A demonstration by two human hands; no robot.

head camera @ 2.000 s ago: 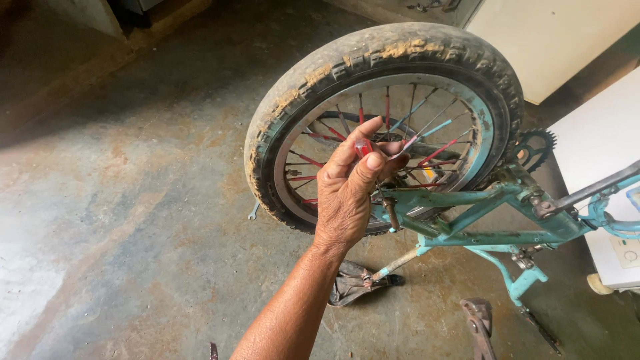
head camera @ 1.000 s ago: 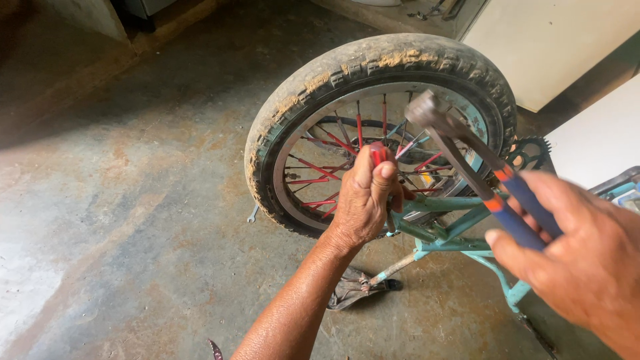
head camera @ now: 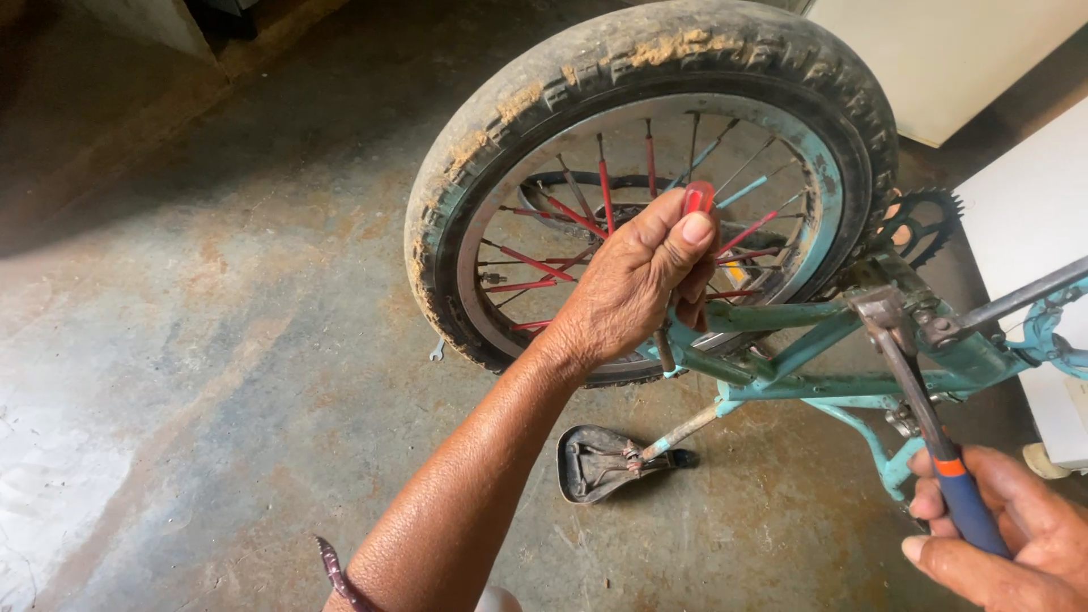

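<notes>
My left hand (head camera: 650,263) grips a tool by its red translucent handle (head camera: 699,197), in front of the spokes of a bicycle wheel (head camera: 850,110); the rest of that tool is hidden. At the lower right my right hand (head camera: 994,527) holds pincers (head camera: 908,374) by their blue and orange grips, the metal head up and over the turquoise bicycle frame (head camera: 816,387). The bicycle lies upside down, its wheel with a muddy tyre and red spoke covers. Its saddle (head camera: 595,463) rests on the floor below.
A small open-end wrench (head camera: 437,350) lies on the concrete floor left of the tyre. The toothed chainring (head camera: 922,225) is right of the wheel, beside a white panel (head camera: 1020,187). A pale cabinet-like block (head camera: 943,59) stands at the upper right.
My right hand came into view with the pincers, raised near the wheel a second ago, and is now lower and to the right. My left hand stays at the wheel with the red-handled tool.
</notes>
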